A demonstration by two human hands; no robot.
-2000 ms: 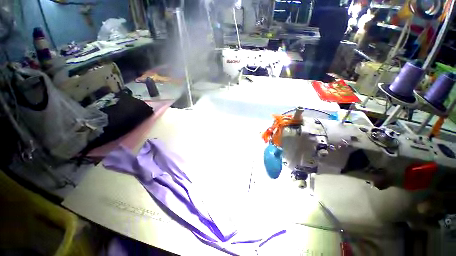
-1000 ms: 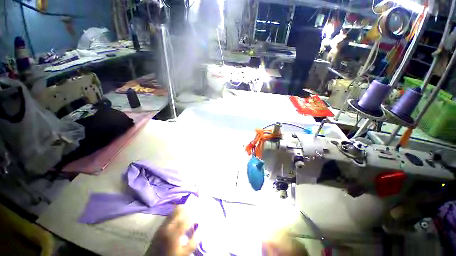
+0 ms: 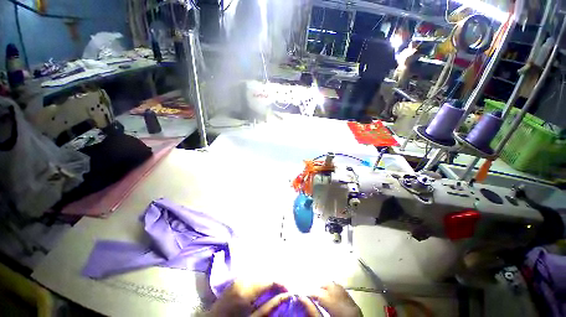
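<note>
Purple fabric (image 3: 177, 238) lies crumpled on the pale table to the left, with one flap spread out and one end running down to my hands. My left hand (image 3: 248, 301) and my right hand (image 3: 335, 301) are at the bottom edge, partly cut off by it. They are close together, with bunched purple cloth (image 3: 288, 306) between the fingers. Strong glare hides detail around them. Snips with a red handle (image 3: 390, 310) lie right of my right hand.
The white sewing machine (image 3: 397, 201) stands right, with a blue oval piece (image 3: 303, 213) and orange cloth (image 3: 305, 176) at its needle end. Behind are a red packet (image 3: 372, 133) and purple thread cones (image 3: 444, 124). A black cloth heap (image 3: 105, 162) is left. A person (image 3: 373, 71) stands at the back.
The view has turned right. The fabric's long strips have been drawn into a bunched pile. Both hands have come into view and closed together on purple cloth.
</note>
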